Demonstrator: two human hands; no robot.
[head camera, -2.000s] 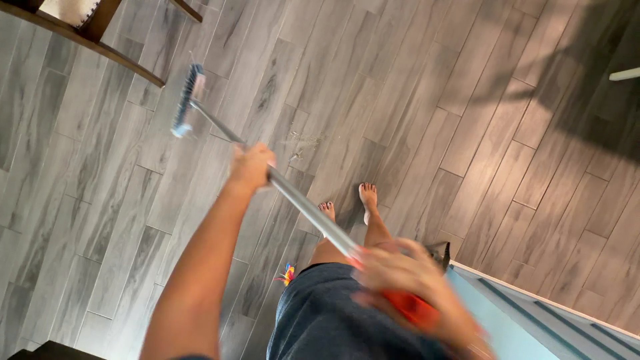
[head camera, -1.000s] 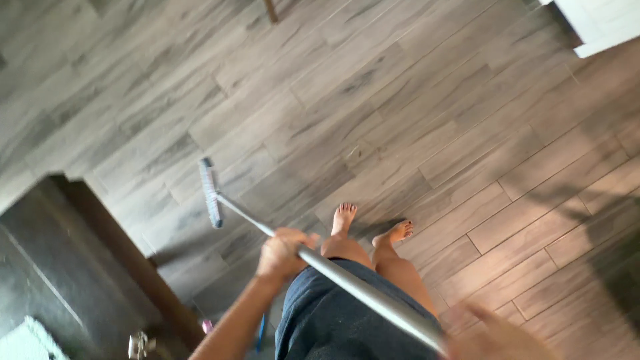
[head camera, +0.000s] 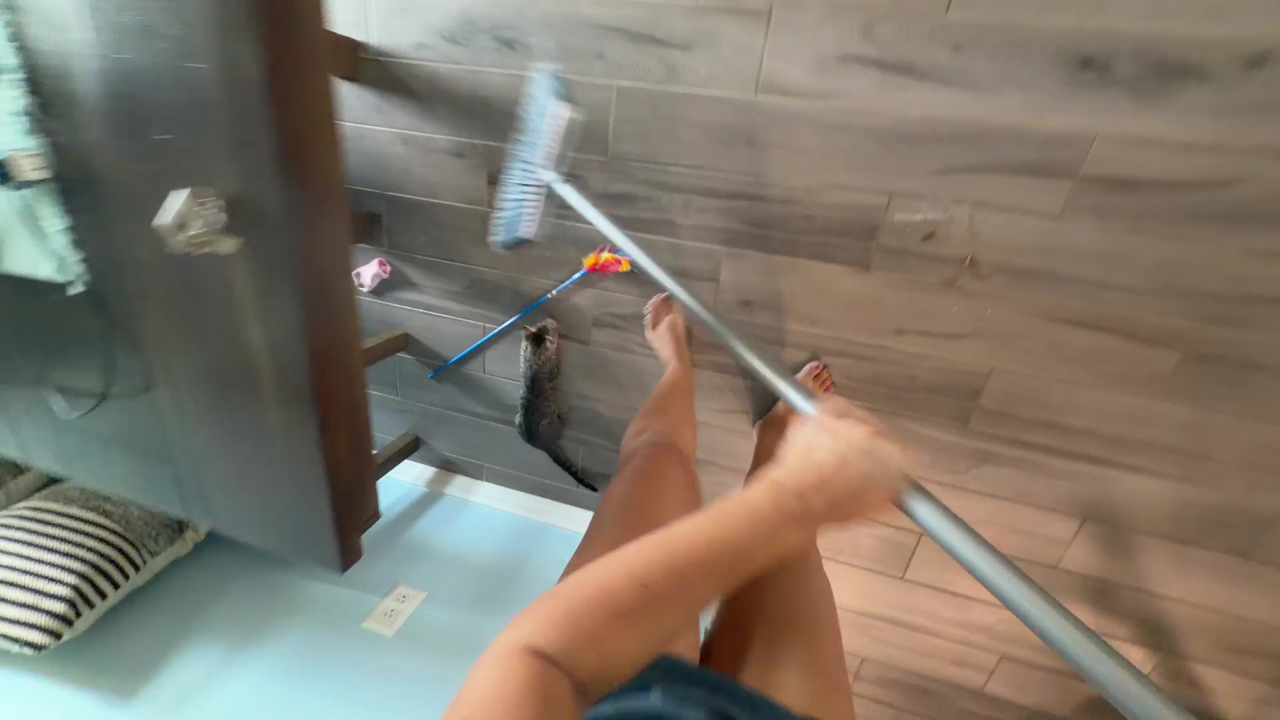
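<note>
My left hand (head camera: 845, 460), blurred, is closed around the grey metal pole (head camera: 690, 300) of a broom. The pole runs from the lower right corner up to the broom head (head camera: 530, 155), which is blue and white with bristles and lies near the dark table's edge. My right hand is out of view, and so is the pole's far end. Small bits of debris (head camera: 965, 262) lie on the wood-look floor to the right of the broom head. Below the head, a blue stick toy with an orange and yellow tuft (head camera: 607, 261) rests on the floor.
A tabby cat (head camera: 540, 385) is on the floor left of my legs. A dark wooden table (head camera: 270, 300) fills the left side, with a clear glass-like object (head camera: 195, 220) on it. A pink cloth (head camera: 371, 274) lies beside its legs. A light blue wall (head camera: 480, 590) has an outlet.
The view has swung strongly toward the table and wall. The cat and the whole stick toy have come into view. My right hand, seen near the pole's upper end before, has left the view.
</note>
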